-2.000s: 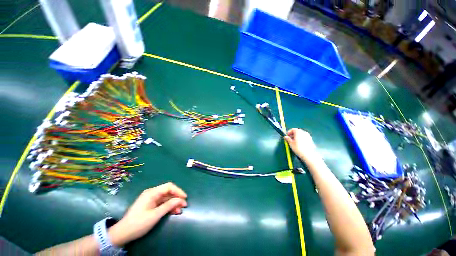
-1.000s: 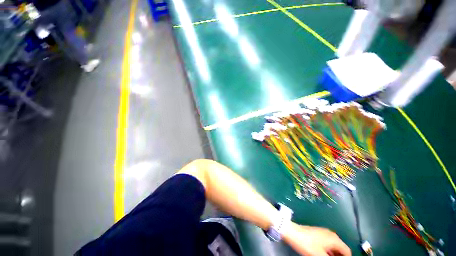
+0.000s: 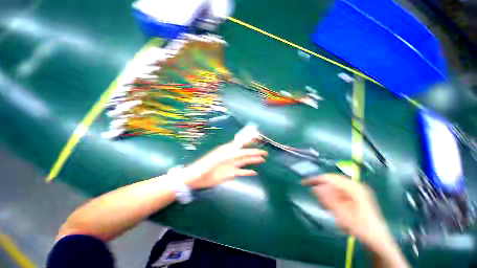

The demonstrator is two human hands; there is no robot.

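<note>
The frame is blurred by motion. My left hand (image 3: 227, 163) is over the bench with its fingers spread, just below the white-connector end of a harness (image 3: 285, 148); whether a fingertip touches it is unclear. My right hand (image 3: 345, 201) is blurred, lower right of the harness, beside the yellow tape line; its grip is unclear. A blurred dark strip (image 3: 306, 213) shows left of it. A yellow-green label (image 3: 347, 167) lies near the harness's right end. The fanned heap of coloured leads (image 3: 167, 99) lies at left, a small red-yellow bundle (image 3: 282, 98) at upper middle.
A large blue bin (image 3: 382, 44) stands at upper right. A blue-rimmed tray (image 3: 442, 152) and a dark cable pile (image 3: 444, 207) are at far right. A dark cable (image 3: 372, 146) crosses near the yellow line. A white-topped blue tray (image 3: 162, 18) is at upper left.
The view swung left, then back over the bench. My right hand, earlier at a dark cable on the yellow line, is now lower and nearer the harness. My left hand is nearer the harness's connector end.
</note>
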